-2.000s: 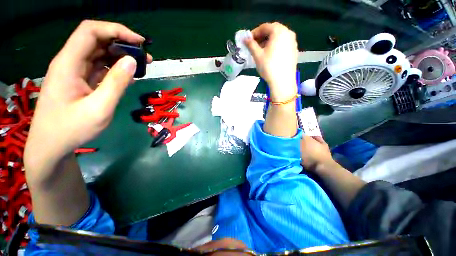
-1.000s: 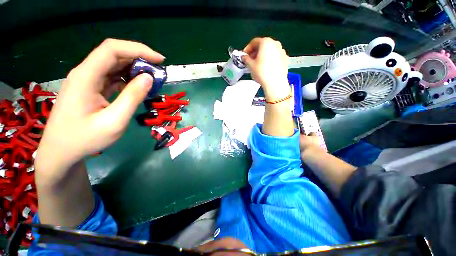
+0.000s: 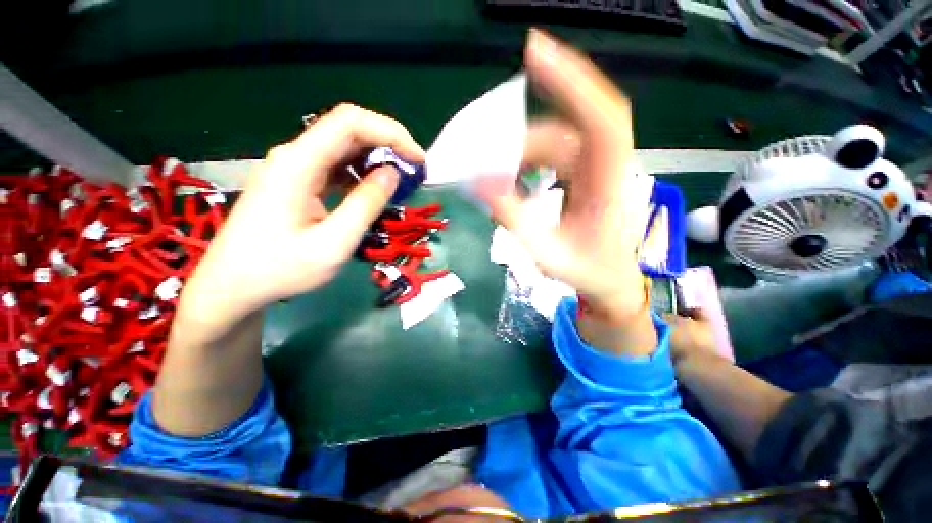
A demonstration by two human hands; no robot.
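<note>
My left hand (image 3: 296,220) holds a small dark rounded housing (image 3: 401,174) between thumb and fingers, above the bench. My right hand (image 3: 577,194) is blurred and holds a white wiping cloth (image 3: 482,138) spread out beside the housing; a gap between cloth and housing cannot be told. Several red clamps (image 3: 409,230) lie on the green bench below my left hand. A white piece of cloth or paper (image 3: 431,298) lies by the nearest clamp. More white wipes (image 3: 523,268) lie partly hidden under my right hand.
A big pile of red clamps (image 3: 92,296) is at left. A blue box (image 3: 664,230) stands right of my right hand. A panda-shaped fan (image 3: 812,220) is at right. Another person's forearm (image 3: 731,393) reaches in at lower right. A green belt (image 3: 255,97) runs behind a pale rail.
My right hand has left the dispenser bottle and moved toward the housing with the cloth now spread out. The view has shifted left, showing more of the clamp pile.
</note>
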